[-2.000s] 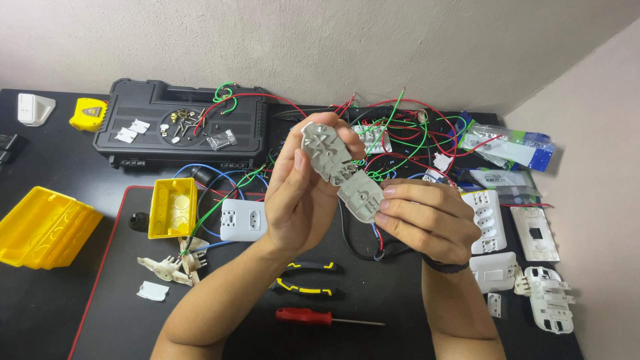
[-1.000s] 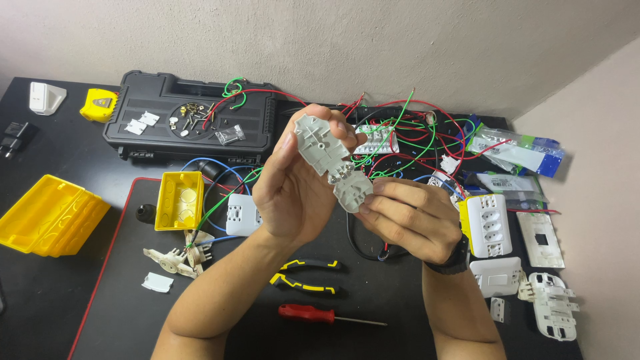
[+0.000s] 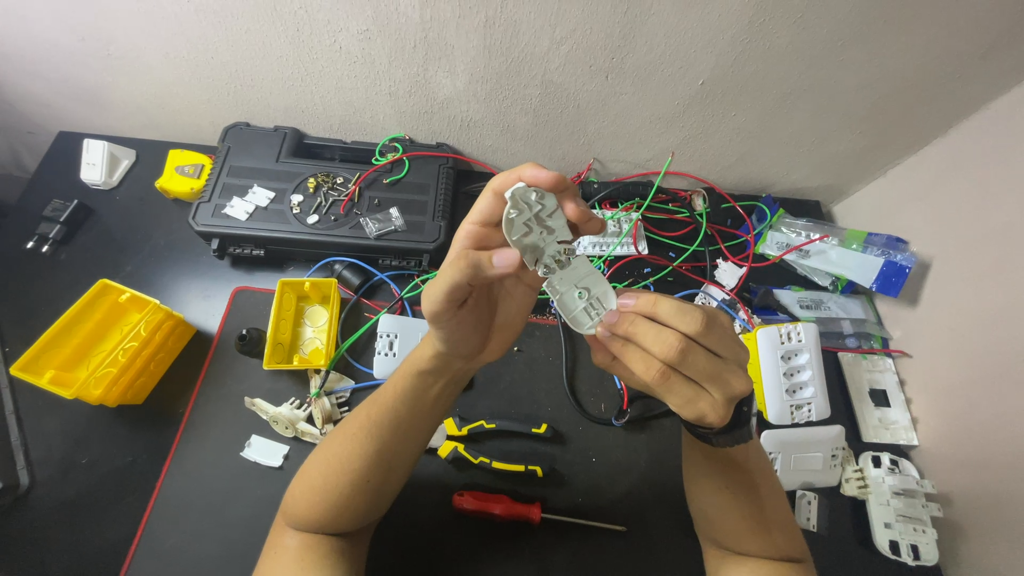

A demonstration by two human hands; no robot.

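My left hand (image 3: pixel 496 272) holds the upper half of an opened grey plastic electrical housing (image 3: pixel 538 226), its thumb across the edge. The fingertips of my right hand (image 3: pixel 676 352) pinch the rim of the lower half (image 3: pixel 582 294). Small metal parts show at the joint between the two halves, and moulded ribs are visible inside. Below the hands lie pliers with black and yellow handles (image 3: pixel 496 448) and a red-handled screwdriver (image 3: pixel 512 510). Behind the hands is a white terminal or socket block (image 3: pixel 612 234) among red and green wires (image 3: pixel 680 240).
At left are yellow electrical boxes (image 3: pixel 104 344), a smaller yellow box (image 3: pixel 301 324), a plug adapter (image 3: pixel 54 224) and a tape measure (image 3: pixel 184 174). Screws lie on a black tool case (image 3: pixel 328 192). At right stand a socket plate (image 3: pixel 794 372), a white frame (image 3: pixel 900 508) and plastic packets (image 3: pixel 832 248).
The grey housing has been turned and tilted between my hands, so its ribbed inner side shows differently. Both hands keep hold of it. The pliers and screwdriver have stayed in place.
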